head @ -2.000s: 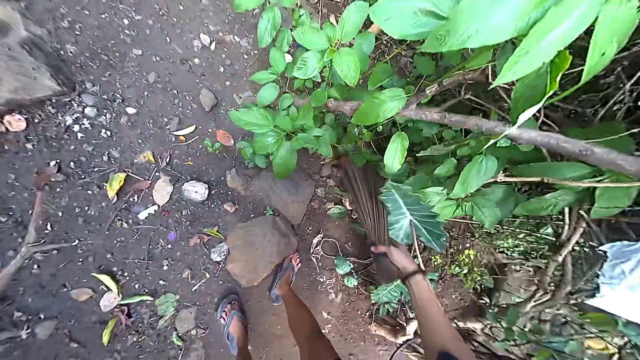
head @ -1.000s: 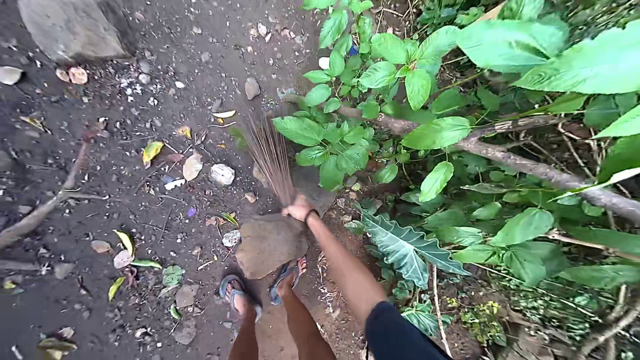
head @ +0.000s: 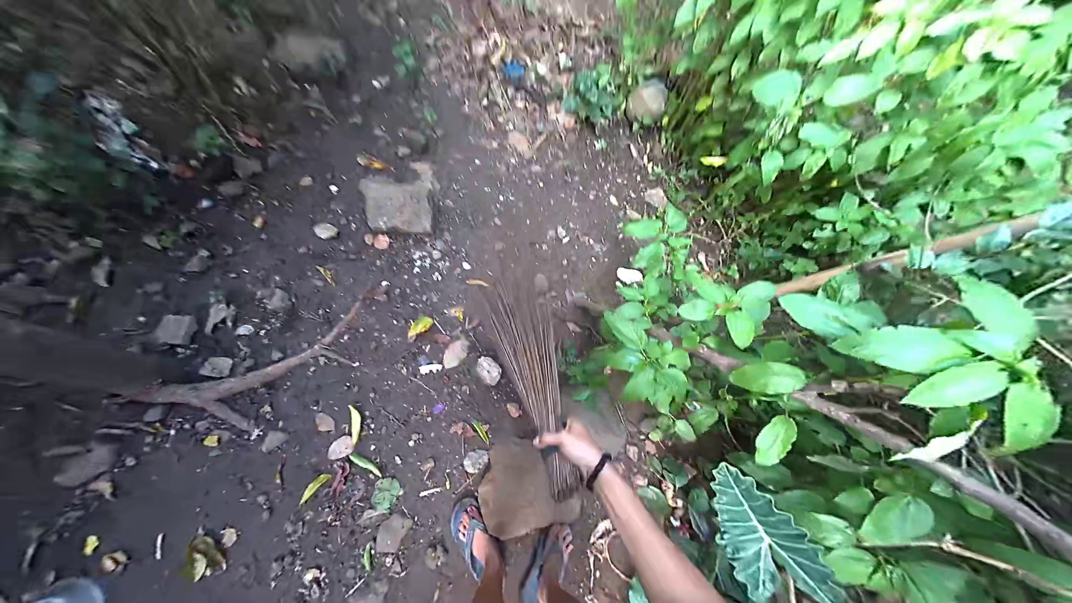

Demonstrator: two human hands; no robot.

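My right hand (head: 574, 445), with a dark band at the wrist, grips a stick broom (head: 532, 356) of thin brown ribs near its bound end. The bristles fan out away from me over the dark soil, and their tips look blurred. The broom's butt end lies over a flat brown stone (head: 515, 494) in front of my feet, which wear flip-flops (head: 469, 532). Small litter lies left of the bristles: a yellow leaf (head: 420, 327), a dry leaf (head: 456, 353) and a pale stone (head: 488, 370). My left hand is out of view.
Leafy green shrubs (head: 662, 360) and a long branch (head: 888, 435) border the right side. A forked dead branch (head: 251, 378) lies on the soil at the left. Farther off are a squarish rock (head: 398, 205), a rounded stone (head: 647, 100) and scattered dry leaves.
From beside the shrubs on the right, my right hand has brought the broom left onto the open soil, its bristles now pointing away from me. The view has tilted up to show more ground ahead.
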